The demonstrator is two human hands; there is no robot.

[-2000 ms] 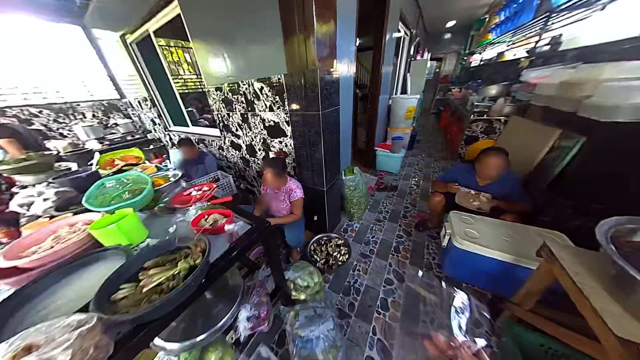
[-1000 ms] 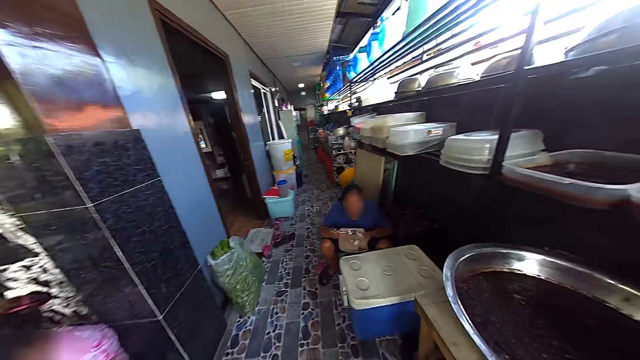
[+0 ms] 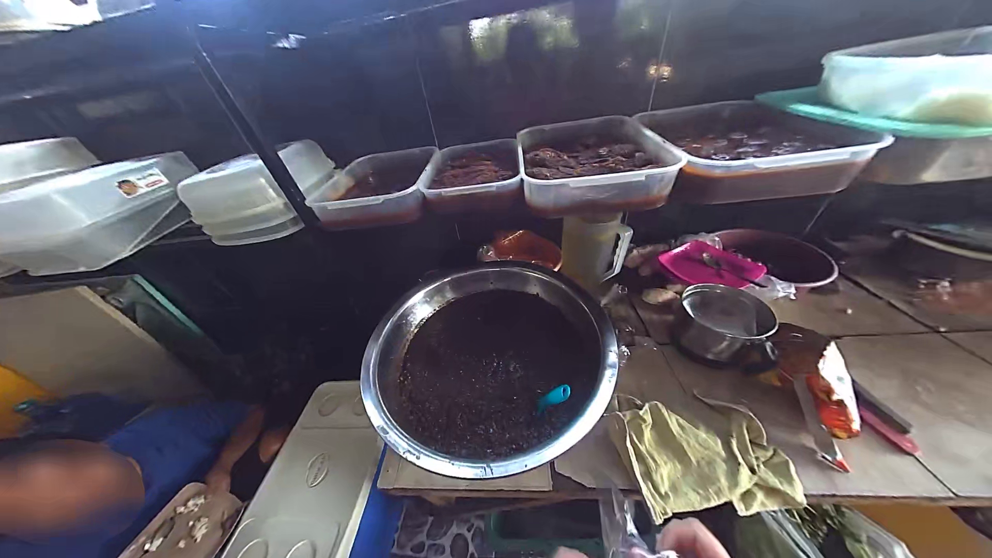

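Note:
At the bottom edge, part of my right hand (image 3: pixel 690 539) shows beside a clear plastic bag (image 3: pixel 622 523), its fingers bent against the plastic. A small piece of my left hand (image 3: pixel 570 552) shows left of the bag; the rest is cut off. Above my hands, a yellow-green cloth (image 3: pixel 674 457) hangs over the counter's edge. A large metal basin (image 3: pixel 380 403) of dark liquid stands to its left, with a turquoise handle (image 3: pixel 554 397) sticking out of the liquid. Whether my left hand holds anything is hidden.
On the tiled counter (image 3: pixel 907 372) are a metal pot (image 3: pixel 717 353), a pink dish (image 3: pixel 697 266), a pitcher (image 3: pixel 590 248), and a knife (image 3: pixel 818 426) by a red packet (image 3: pixel 835 395). Plastic tubs (image 3: pixel 601 186) of dark food line a shelf. A person (image 3: pixel 170 473) sits left, beside a cooler (image 3: pixel 310 465).
The view has swung right from the patio and walkway to the counter. The hand and bag visible at the bottom two seconds ago are out of sight one second ago; both hands show partly now.

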